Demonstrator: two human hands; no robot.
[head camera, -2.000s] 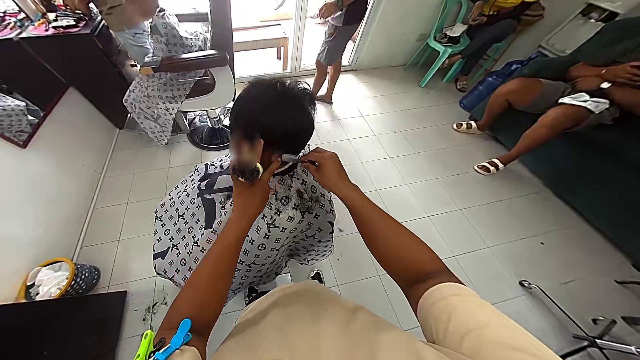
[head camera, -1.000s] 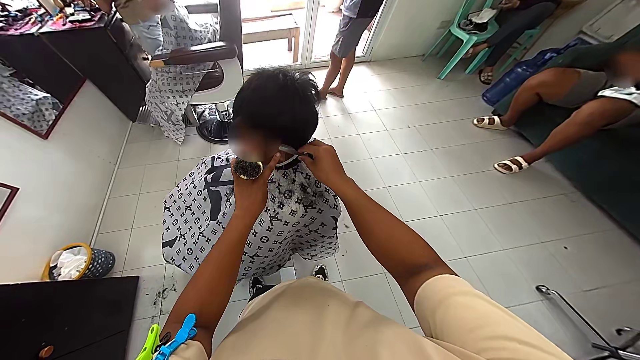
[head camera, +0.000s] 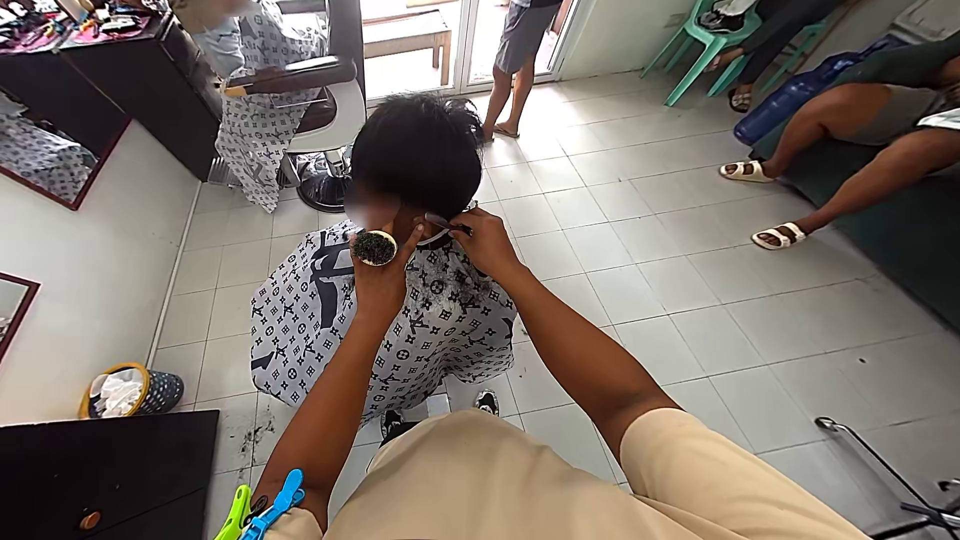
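Observation:
A seated person with dark hair wears a white patterned barber cape with cut hair scattered on it. My left hand grips a round brush with dark bristles and a light rim, and its fingers touch the person near the ear. At the side of the head, my right hand holds a straight razor by its dark handle, the blade close to the skin by the ear. Green and blue plastic hair clips are clamped to my left sleeve.
A basket with white cloth or tissue stands left, behind a dark cabinet. Another caped person sits in a barber chair. One person stands by the glass door; others sit at right near a blue water bottle. Metal chair legs lie lower right.
My left hand has turned, so the brush's bristles now face up beside the face. The right hand stays by the ear with the razor.

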